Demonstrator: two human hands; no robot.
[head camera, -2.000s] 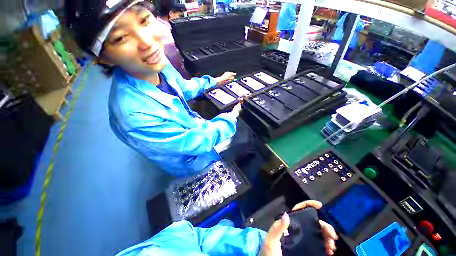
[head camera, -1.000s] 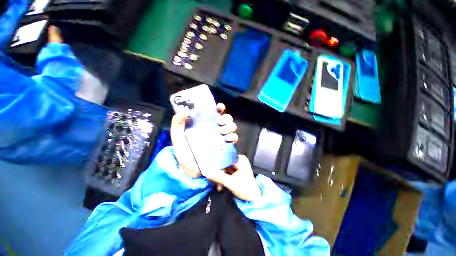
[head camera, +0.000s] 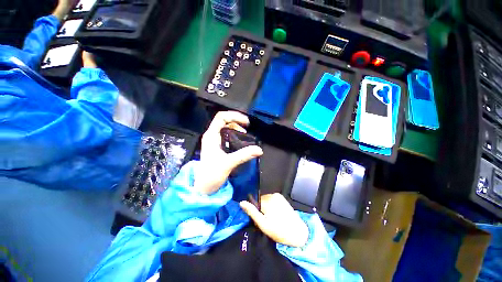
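A phone back cover (head camera: 245, 175) is held upright, nearly edge-on, above my lap, its dark side showing. My left hand (head camera: 223, 154) grips its upper end near the camera corner, thumb across it. My right hand (head camera: 275, 217) holds its lower end between thumb and fingers. Just right of my hands, a black foam tray (head camera: 325, 213) holds two silvery covers, one (head camera: 307, 180) without a visible camera cluster and one (head camera: 348, 189) with it.
Ahead are a lens parts tray (head camera: 234, 69), dark-blue films (head camera: 280, 85) and light-blue films (head camera: 323, 106). Behind them is a black press with a red button (head camera: 360, 58). A blister tray (head camera: 151, 173) lies low left, beside a co-worker's blue sleeve (head camera: 60, 126). A cardboard box (head camera: 397, 237) stands right.
The cover has turned from its pale face showing to nearly edge-on with its dark side showing. Both hands still hold it. The view has shifted slightly.
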